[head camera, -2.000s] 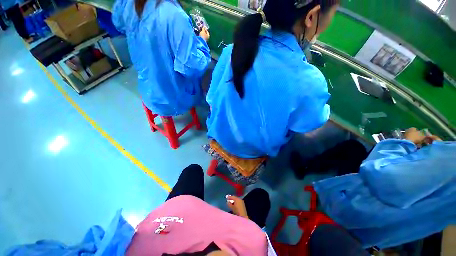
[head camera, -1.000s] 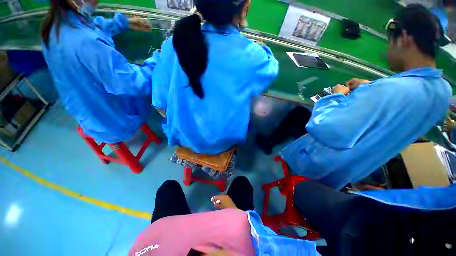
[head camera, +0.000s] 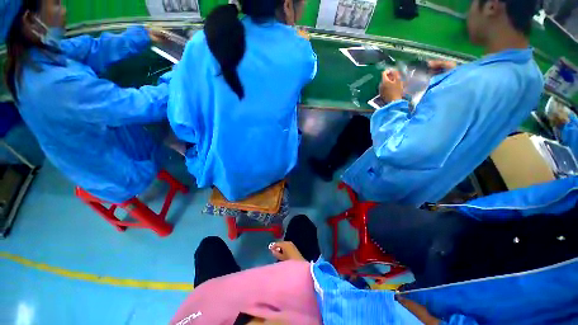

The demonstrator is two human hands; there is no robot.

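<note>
My right hand [head camera: 286, 251] rests near my right knee, low in the middle of the view. Its fingers are closed on a small white part [head camera: 273, 246] with dark marks; most of the part is hidden by the fingers. My left hand cannot be made out. A blurred skin-coloured patch beside a dark item shows at the bottom edge, and I cannot tell what it is.
A seated worker's back [head camera: 244, 114] is directly ahead, on a cushion [head camera: 253, 198]. Other workers sit left and right on red stools [head camera: 136, 212]. The green conveyor [head camera: 326, 89] beyond holds a white-bordered panel [head camera: 364, 56] and clear film [head camera: 362, 84]. A cardboard box [head camera: 523, 162] is at right.
The view has swung right and further down. The right worker's hands have moved apart with clear film between them. The left worker now reaches over a panel. My right hand still holds the white part.
</note>
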